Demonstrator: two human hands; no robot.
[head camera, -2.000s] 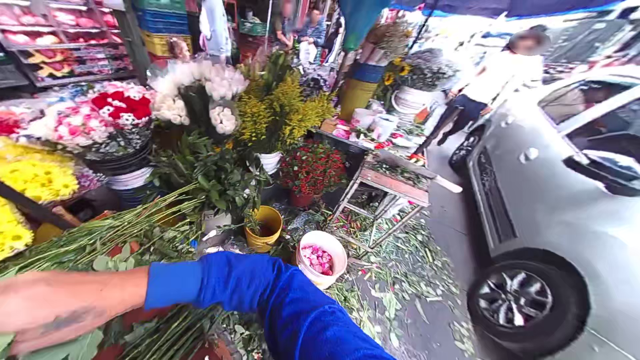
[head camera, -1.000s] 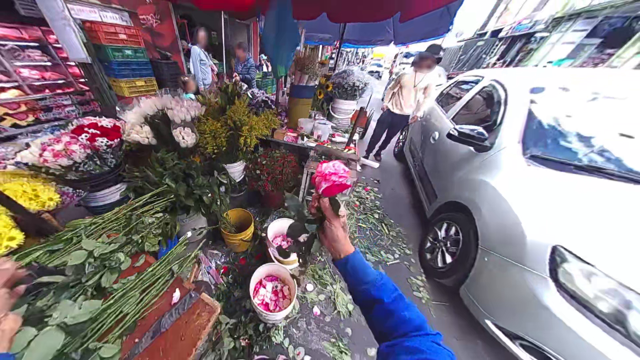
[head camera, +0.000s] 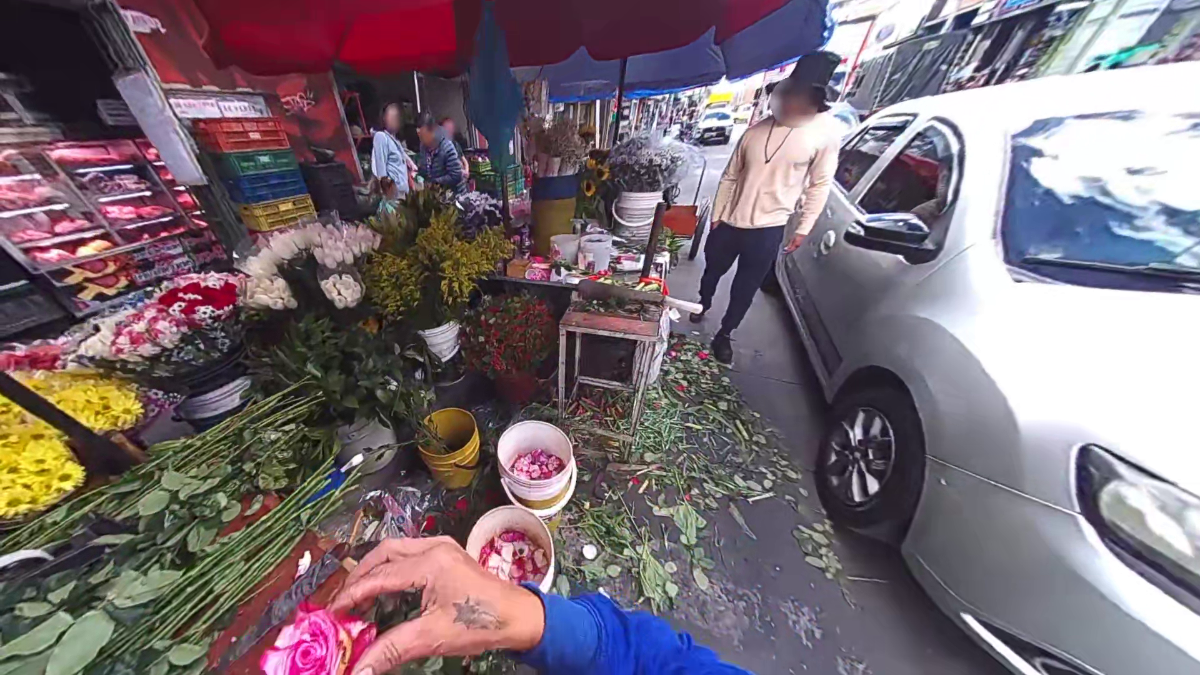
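My right hand (head camera: 445, 600), in a blue sleeve, is at the bottom centre with its fingers around the side of a pink rose bloom (head camera: 314, 641). The rose is over the edge of a reddish work table (head camera: 246, 600). Long green stems with leaves (head camera: 216, 562) lie in a heap on the table, left of the rose. Just beyond my right hand stands a white bucket (head camera: 476, 536) holding pink and white petals (head camera: 516, 557). My left hand is out of view.
Another petal bucket (head camera: 534, 436) and a yellow bucket (head camera: 450, 450) stand farther back. A wooden stool (head camera: 609, 323) bears cuttings. Cut leaves (head camera: 694, 487) litter the pavement. A person in a beige top (head camera: 778, 173) stands beside a silver car (head camera: 1031, 375). White flowers (head camera: 314, 258) stand left.
My right hand has moved down and left with the pink rose, from above the petal buckets to the table edge. My left hand has left the view at the left. The person in beige has come nearer.
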